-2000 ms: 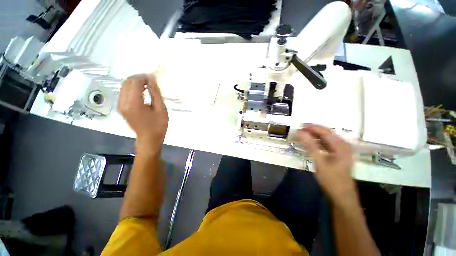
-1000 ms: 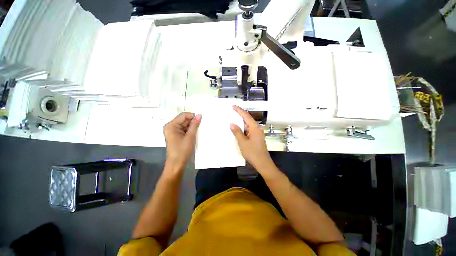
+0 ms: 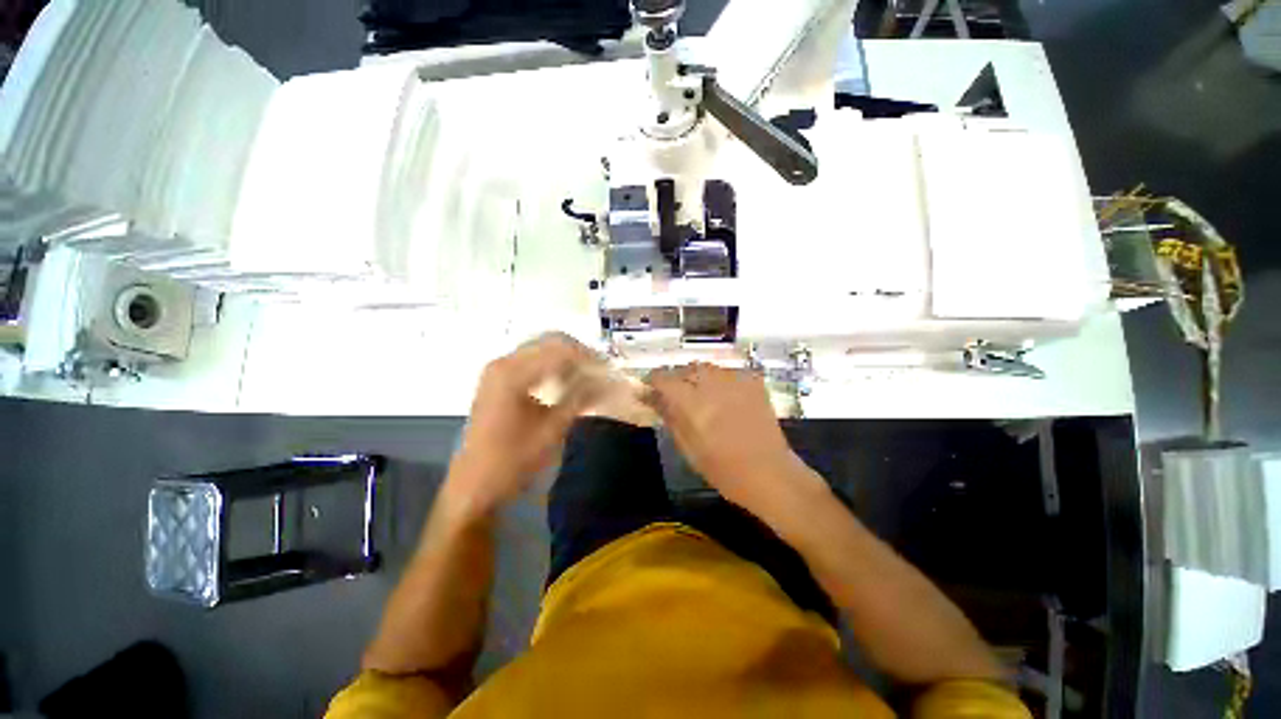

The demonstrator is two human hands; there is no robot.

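Observation:
My left hand (image 3: pixel 523 421) and my right hand (image 3: pixel 719 419) are close together at the table's near edge, just in front of the sewing machine (image 3: pixel 871 239). Both hold a white fabric panel (image 3: pixel 615 393), which looks folded or bunched between the fingers; most of it is hidden. The panel is just left of and in front of the needle area (image 3: pixel 667 288). A fanned stack of white panels (image 3: pixel 323 169) lies on the table at the left. A dark lever (image 3: pixel 759 129) slants from the machine head.
The white table (image 3: pixel 337 358) spans the view. A black and chrome stool (image 3: pixel 267 527) stands on the floor at left. Black fabric (image 3: pixel 499 20) lies behind. Small metal fittings (image 3: pixel 1000 360) line the machine's front edge. White bundles with yellow patterned ties (image 3: pixel 1215 520) are at right.
The panel hung flat between my hands over the table edge; it is now gathered up between my fingers. My hands have moved slightly down, and the view has shifted a little.

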